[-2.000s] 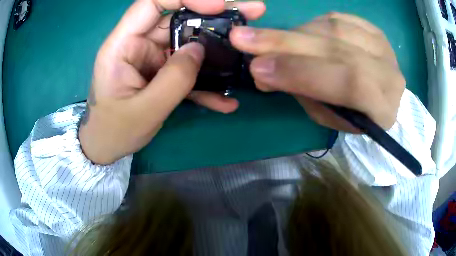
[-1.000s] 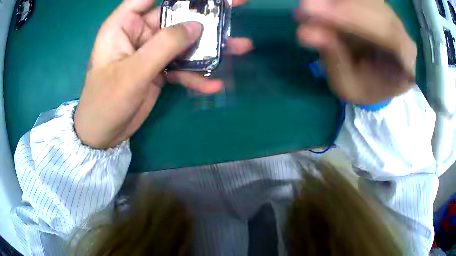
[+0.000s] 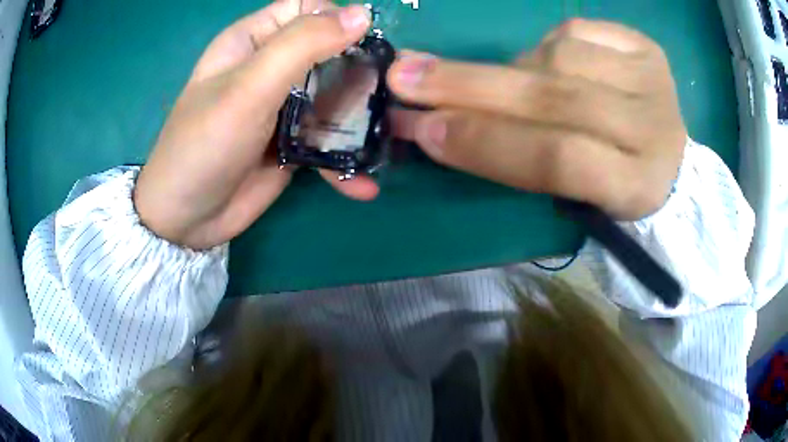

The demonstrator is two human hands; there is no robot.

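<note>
My left hand (image 3: 216,129) holds a black rounded-square watch housing (image 3: 338,108) above the green mat, with the thumb at its top edge. The housing is tilted, and its centre is shiny grey-white with faint print. My right hand (image 3: 553,121) is at the housing's right side, index finger and thumb by its edge. Black tweezers (image 3: 635,259) stick out below my right palm toward the sleeve; their tip is hidden or blurred near the housing.
The green mat (image 3: 415,233) lies under both hands. Small white bits (image 3: 409,3) lie at the top edge of view. Another black housing (image 3: 43,15) is at the far upper left. A white tray (image 3: 765,129) with black units stands on the right.
My right hand has come back from the right to the housing. The housing has tilted and moved slightly down, and my left thumb has shifted from its centre to its top edge.
</note>
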